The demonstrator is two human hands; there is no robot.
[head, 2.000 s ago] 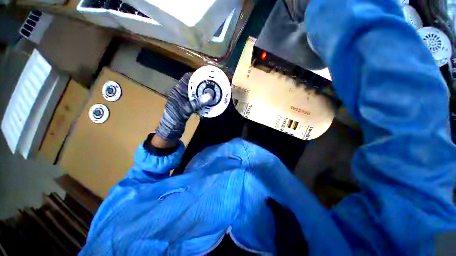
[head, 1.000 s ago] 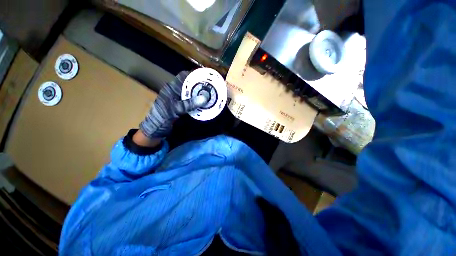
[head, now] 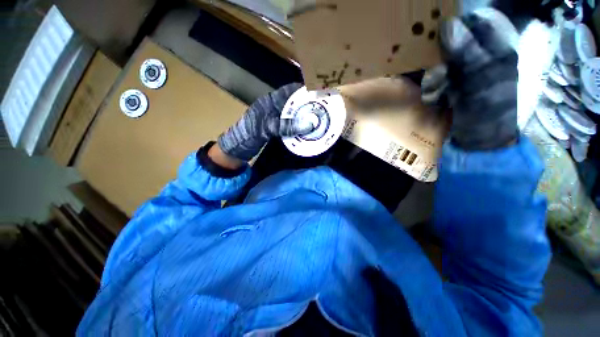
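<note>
My left hand (head: 262,125), in a grey knit glove, holds an assembled disc unit (head: 331,118) with its thumb on the round centre. The disc is white with a dark ring, face up. My right hand (head: 480,79), gloved and slightly blurred, holds a tan cardboard scrap (head: 375,39) with dark spots by its right edge, just above and to the right of the disc. The scrap hides most of the machine. A printed cardboard flap (head: 395,125) lies below the scrap.
Two finished disc units (head: 153,73) lie on a brown carton (head: 177,131) at left. White trays (head: 41,99) stand at the far left. Loose white discs (head: 566,92) are heaped at the right. A plastic-wrapped roll (head: 567,197) runs along the right front edge.
My right hand has come into view, now holding the cardboard scrap over the machine. My left hand still holds the disc. The camera view has shifted.
</note>
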